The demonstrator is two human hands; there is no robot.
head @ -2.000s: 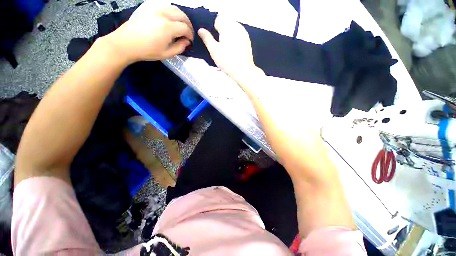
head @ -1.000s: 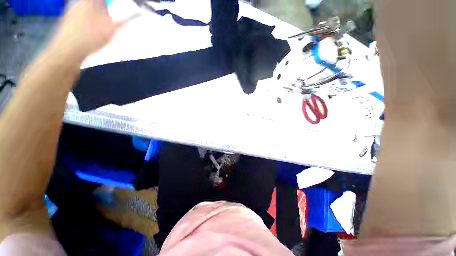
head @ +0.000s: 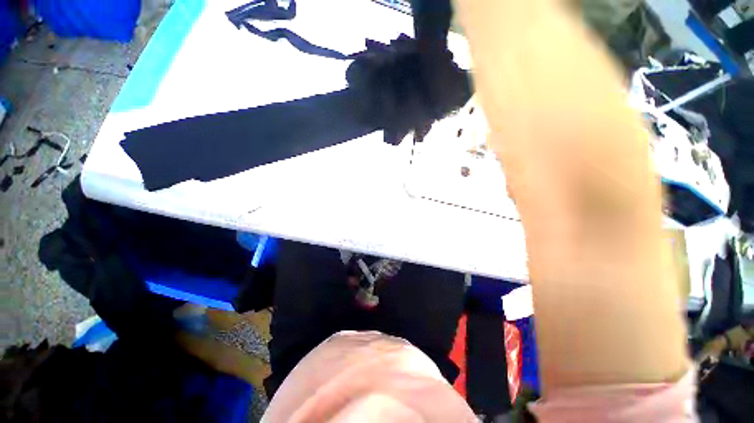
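A long black fabric strip [head: 248, 142] lies flat on the white table [head: 322, 202], its cut end toward the left. At its right end is a bunched black fabric heap [head: 405, 87], with a black piece running up from it out of the picture. A narrow black offcut [head: 289, 35] curls at the top. My right forearm crosses the right side of the picture and reaches up; its hand is cut off by the top edge. My left hand and arm are not in view.
Blue bins sit under the table [head: 194, 293] and on the floor at the upper left [head: 95, 18]. A red stool [head: 513, 355] shows beside my knees, with a black strip over it. A small white piece [head: 518, 303] is near it. Scraps lie on the speckled floor.
My left arm has left the picture. My right forearm has moved from the far right edge inward and now covers where the red-handled scissors lay. The view has shifted; the strip still lies flat.
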